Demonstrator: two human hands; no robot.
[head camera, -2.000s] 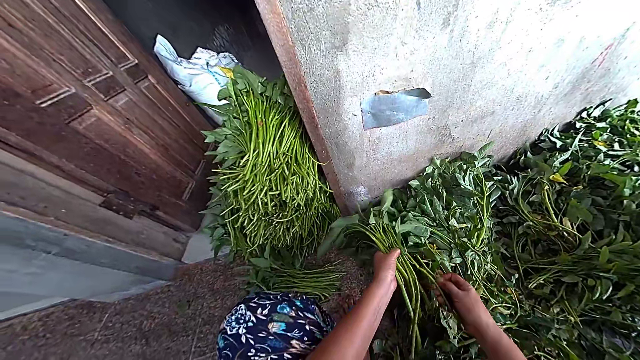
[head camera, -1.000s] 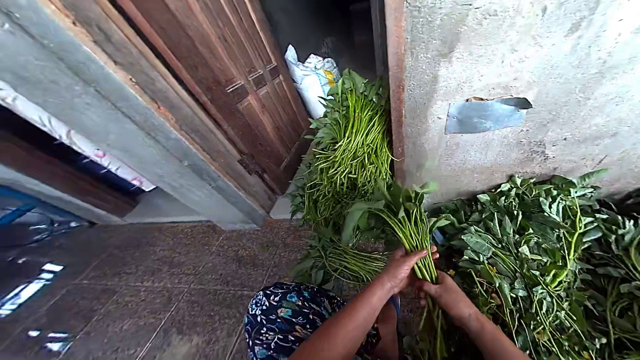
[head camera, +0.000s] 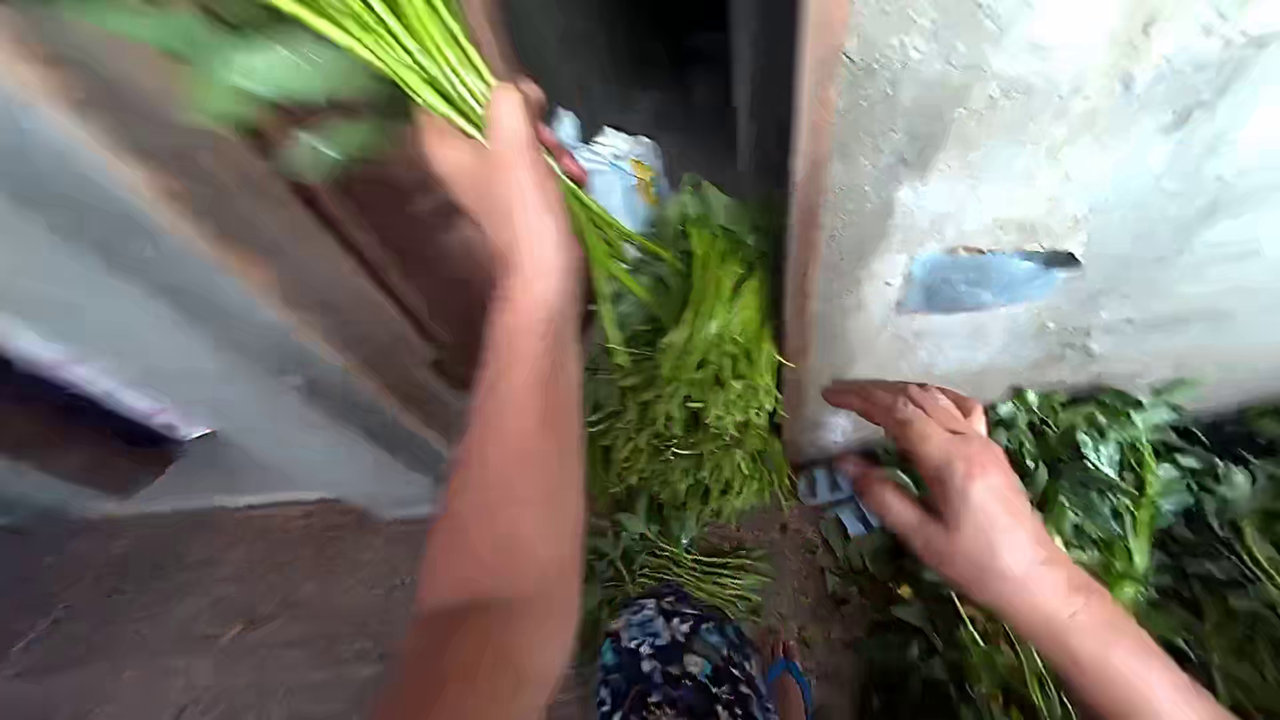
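Note:
My left hand (head camera: 500, 160) is raised at the upper left, closed around a bunch of long green stems (head camera: 425, 70) whose leaves blur toward the left edge. My right hand (head camera: 940, 470) is held out in front of the wall's lower corner, fingers apart, with nothing in it. Between my arms stands a large stack of leafy green stems (head camera: 695, 400). A smaller bunch of stems (head camera: 700, 575) lies on the floor just below it. At the right, a heap of loose leafy greens (head camera: 1110, 500) lies along the wall, partly behind my right forearm.
A worn plastered wall (head camera: 1080, 150) with a grey-blue patch (head camera: 985, 282) rises at the right. Blurred brown wood of a door is behind my left arm. A white plastic sack (head camera: 620, 175) stands in the dark doorway. My patterned clothing (head camera: 680, 660) and a foot in a blue flip-flop (head camera: 790, 680) are below.
Both hands were together on the stems one second ago. My left hand has lifted the bunch up and to the left; my right hand has let go and stands apart from it.

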